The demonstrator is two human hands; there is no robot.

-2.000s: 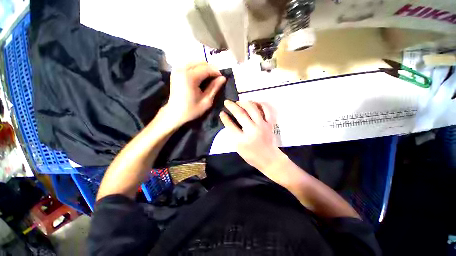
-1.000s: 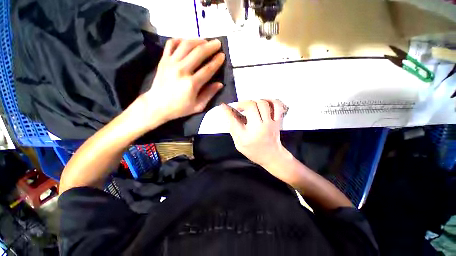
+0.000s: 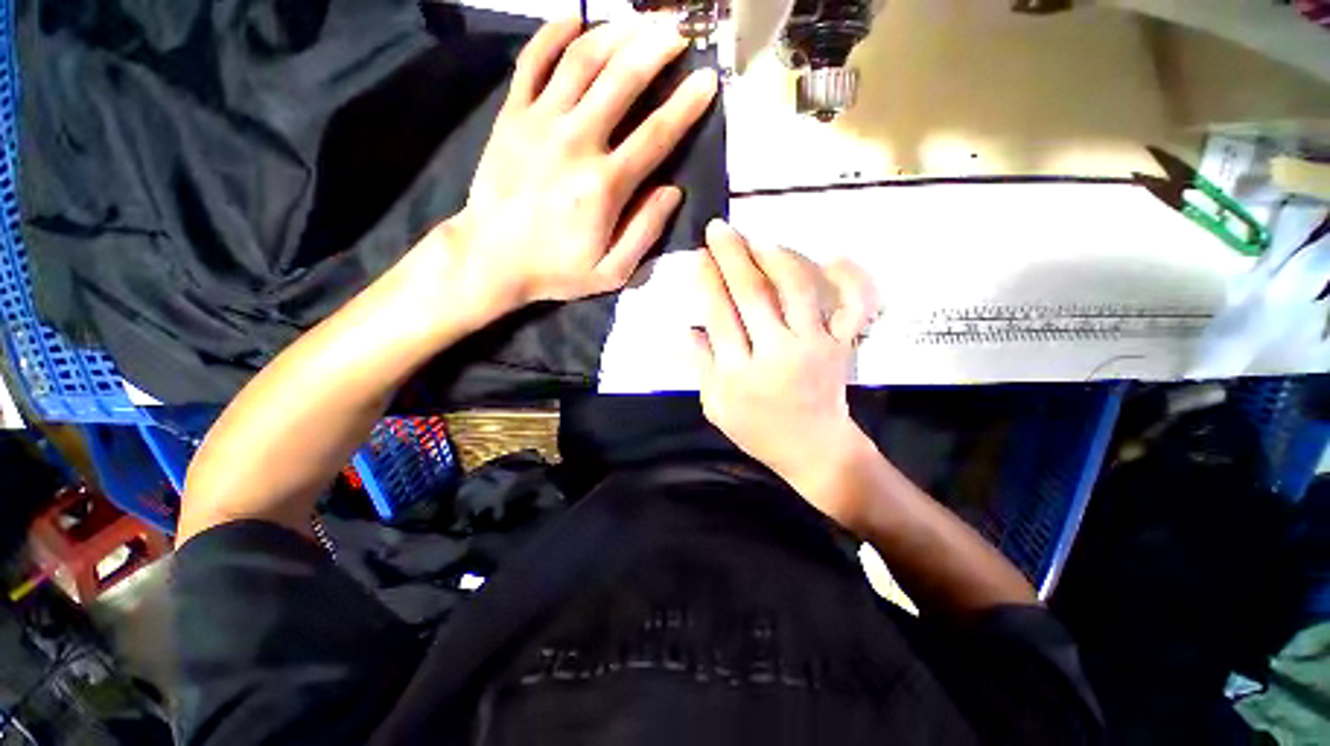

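The black garment cloth (image 3: 277, 175) lies bunched on the white table, left of the needle area. A flat black piece (image 3: 700, 153) with a straight right edge runs up to the presser foot (image 3: 703, 21) at the top of the picture. My left hand (image 3: 569, 182) lies flat on the black cloth, fingers spread, fingertips close to the presser foot. My right hand (image 3: 780, 328) rests on the white table just right of the cloth, index fingertip at the straight edge, fingers apart. The needle itself cannot be made out.
The sewing machine's tension knob (image 3: 827, 91) is at the top. Green-handled snips (image 3: 1222, 216) lie at the right, past the ruler marking (image 3: 1065, 322). A blue basket (image 3: 66, 343) is at the left; another (image 3: 1072, 488) is under the table. A red stool (image 3: 95, 542) stands lower left.
My left hand and the black cloth have moved up and right to the presser foot. My right hand has shifted slightly right, its index finger now extended to the cloth edge.
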